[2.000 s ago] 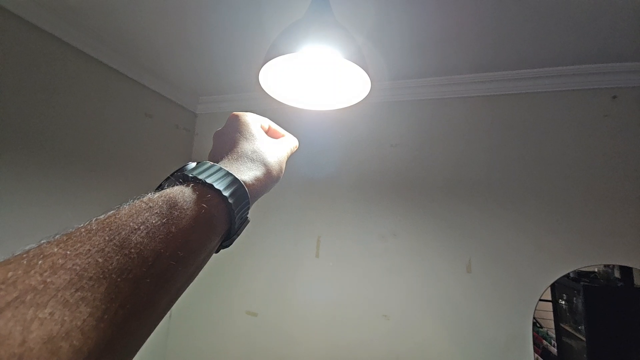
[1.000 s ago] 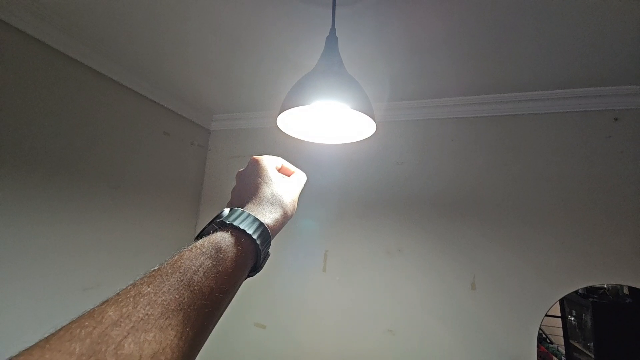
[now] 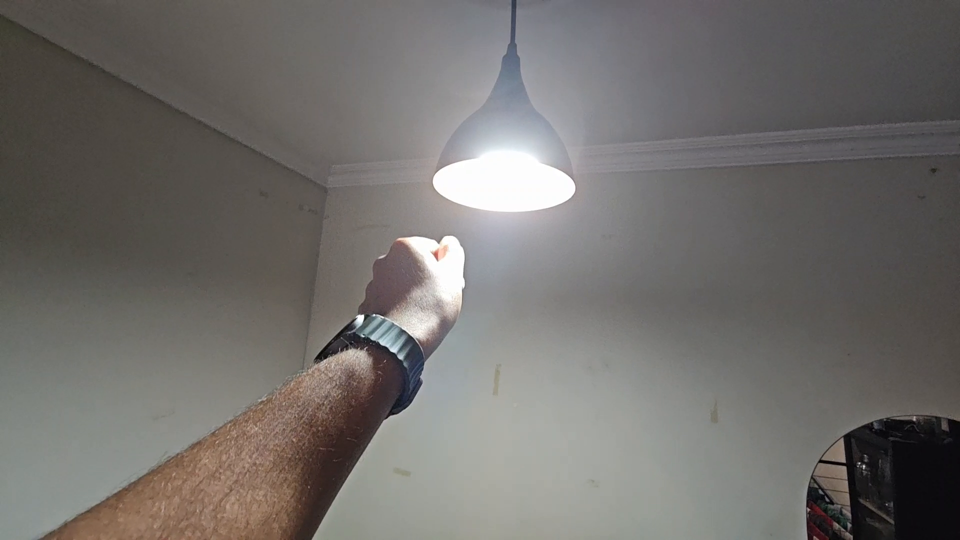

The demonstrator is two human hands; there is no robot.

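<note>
A lit pendant lamp (image 3: pixel 504 150) with a dark bell-shaped shade hangs on a dark cord in the upper middle of the head view. Below it and a little to its left, my left hand (image 3: pixel 416 281) is raised in a closed fist, apart from the shade. Nothing shows in the fist, though its palm side is hidden. A dark watch with a ridged band (image 3: pixel 394 341) circles the wrist. My right hand is outside the view.
Two pale walls meet in a corner behind my arm, with white crown moulding (image 3: pixel 750 150) below the ceiling. The back wall (image 3: pixel 622 337) has small marks and tape-like strips. A round mirror (image 3: pixel 836 450) at the lower right reflects dark shelving.
The view has shifted upward, so the whole shade and its cord now show. My left hand stays closed below the lit lamp.
</note>
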